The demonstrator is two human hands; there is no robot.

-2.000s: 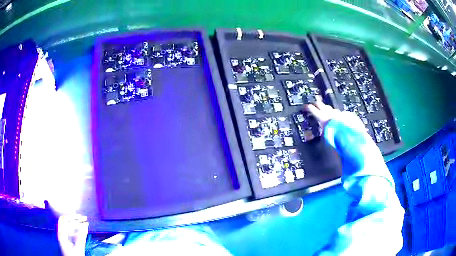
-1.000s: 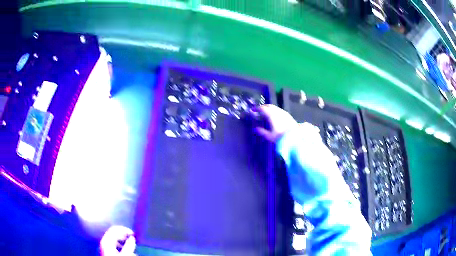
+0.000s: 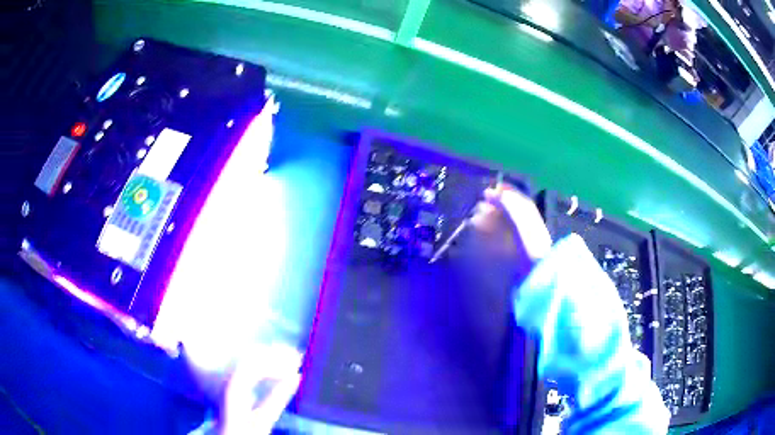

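My right hand (image 3: 501, 212) is over the nearest tray (image 3: 340, 314), at its far right part. Its fingers hold a thin, pale-edged item (image 3: 452, 240), blurred and seen nearly edge-on; it looks like a tilted circuit board. Two circuit boards, one (image 3: 404, 180) beyond the other (image 3: 395, 228), lie at the tray's far left. My left hand (image 3: 255, 395) is at the bottom edge, beside the glaring light and the tray's near left corner. It is washed out and partly cut off, so its grip is unclear.
The black light box (image 3: 102, 161) stands at the left, its open side glaring white. Two more trays with boards stand right of the nearest one; my right sleeve (image 3: 578, 331) partly covers the second tray (image 3: 552, 212). A green rail runs behind. A person (image 3: 671, 34) shows at the top right.
The view has shifted left. My right hand moved from the second tray to the nearest tray; the board at its far right spot no longer lies there, and the hand now holds a thin item.
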